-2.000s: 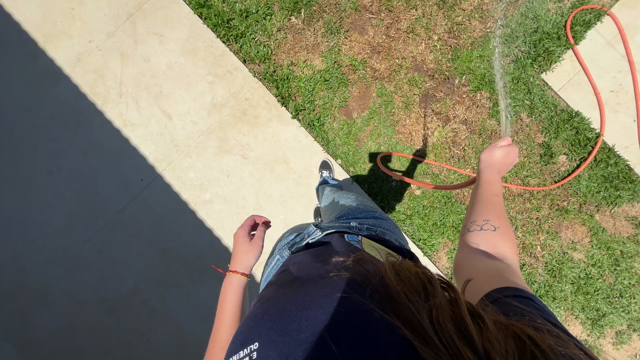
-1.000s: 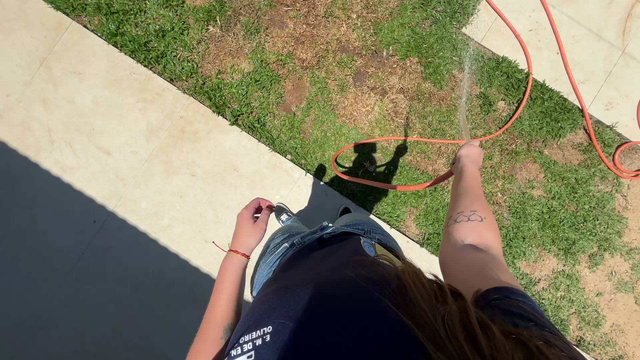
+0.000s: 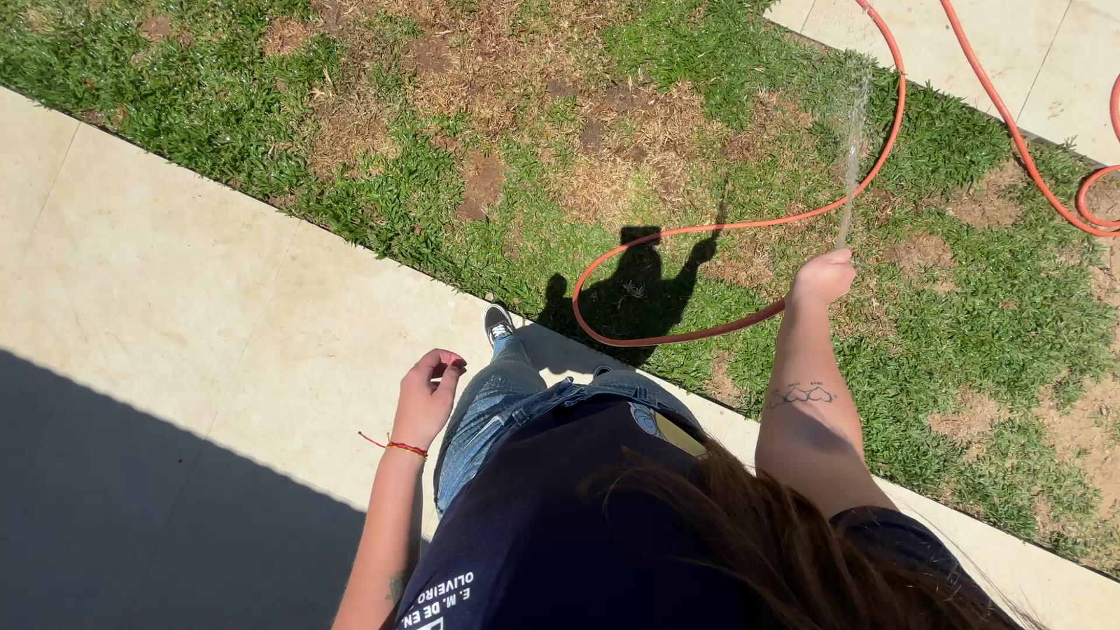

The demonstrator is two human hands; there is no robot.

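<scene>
My right hand is closed around the end of an orange garden hose, held out over the lawn. A stream of water sprays from the hand toward the top of the view. The hose runs from beneath the fist in a loop over the grass, then up to the paving at the upper right. My left hand hangs beside my jeans with its fingers loosely curled and nothing visible in it; a thin red and yellow bracelet is on that wrist.
The lawn has green grass and dry brown patches. A pale paved path borders it and runs under my shoes. More hose lies at the far right, across grass and paving. My shadow falls on the grass inside the hose loop.
The view has shifted, now showing more lawn on the left and more hose on the right. Water keeps spraying from my right hand. My left hand stays low at my side.
</scene>
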